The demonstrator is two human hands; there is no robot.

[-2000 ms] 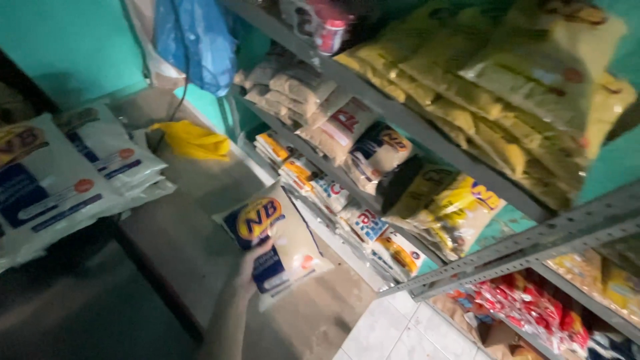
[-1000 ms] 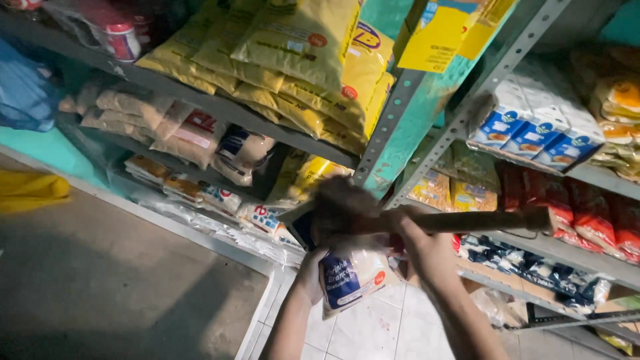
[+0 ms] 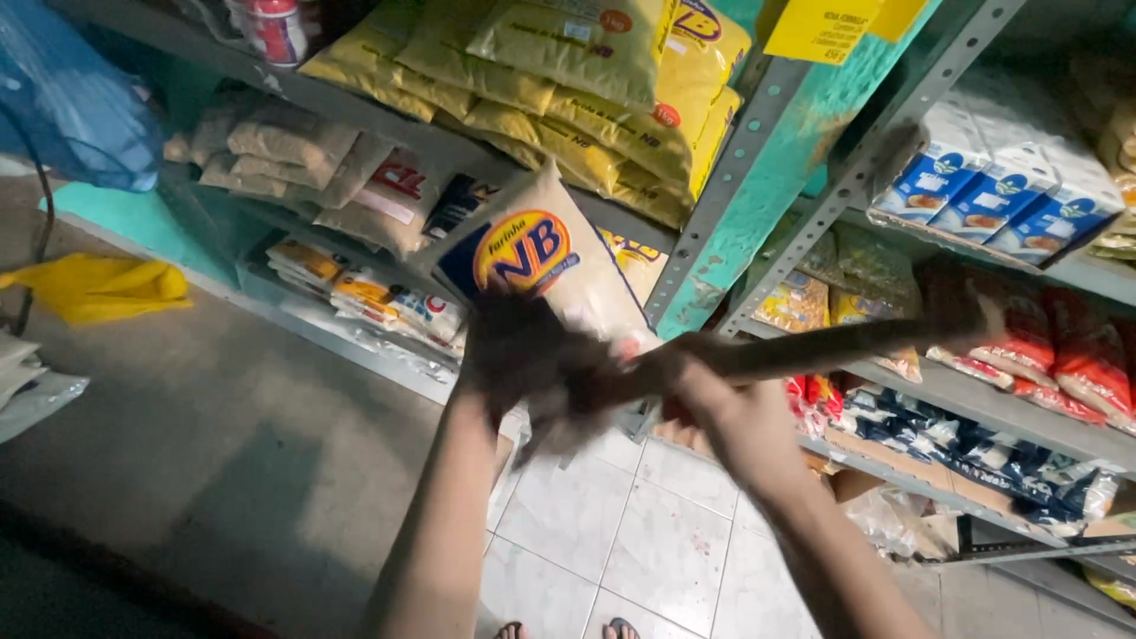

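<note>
My right hand [image 3: 714, 399] is closed around the wooden handle of a dark-bristled brush [image 3: 541, 355], blurred by motion. The brush head lies across the lower part of a plastic bag of flour [image 3: 550, 240], marked NB. Behind the bristles, my left hand [image 3: 488, 373] is mostly hidden; its wrist rises to the bag, which it appears to hold up and tilted in front of the shelves.
Yellow bags [image 3: 568, 115] are stacked on the upper metal shelf; smaller flour bags [image 3: 293, 160] lie below. White and blue cartons [image 3: 1003, 186] stand right. A yellow cloth or bag [image 3: 106, 284] lies left on the grey surface. Feet in sandals stand on white tiles [image 3: 639, 532].
Two seconds ago a hand was on the bag near the grey surface, with no brush visible. The bag is now higher, its NB face showing above the brush. The view has swung right since the first frame.
</note>
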